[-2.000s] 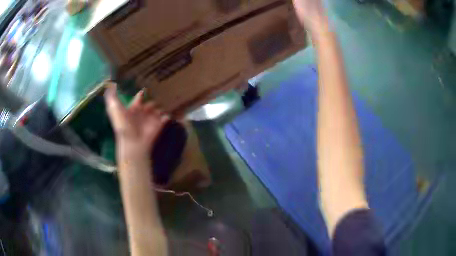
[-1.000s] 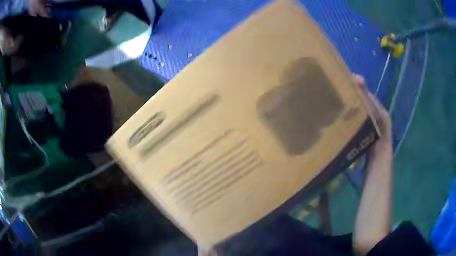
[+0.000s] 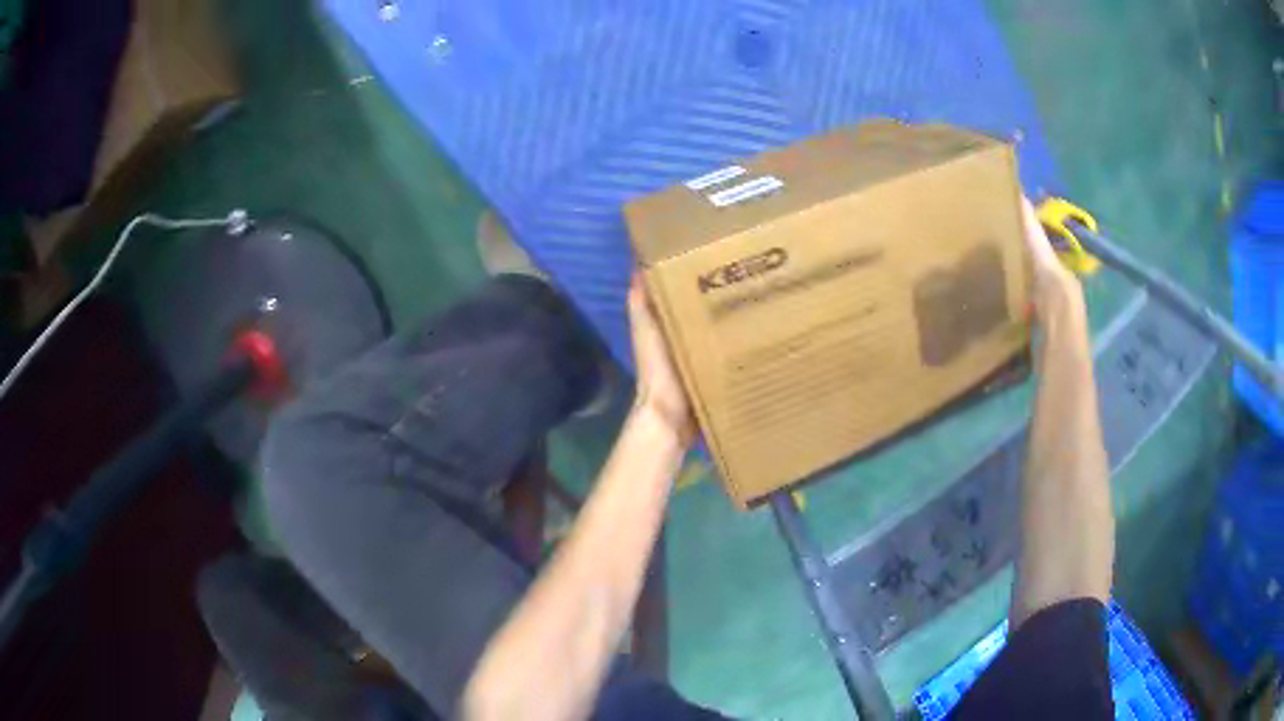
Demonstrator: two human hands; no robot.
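A brown carton [image 3: 845, 338] with black lettering, a dark printed picture and two white labels is held between my two bare hands, above the near end of the blue trolley deck [image 3: 620, 99]. My left hand [image 3: 659, 359] presses its left side. My right hand [image 3: 1049, 275] is on its right side. The carton is tilted, and its underside is hidden, so I cannot tell whether it touches the deck. The grey trolley handle [image 3: 929, 563] extends below and right of the carton, with a yellow fitting [image 3: 1070, 235] beside my right hand.
A round dark base with a red fitting [image 3: 261, 359] and a pole stands at the left, with a pale cable [image 3: 99, 275]. An open carton [image 3: 169, 71] is at the upper left. My bent leg [image 3: 408, 465] is near the trolley. Blue crates [image 3: 1246, 549] are at the right.
The carton has moved away from me and over the trolley deck, and has turned more level. Both hands are now visible on its sides. The view has turned, showing the handle and my leg.
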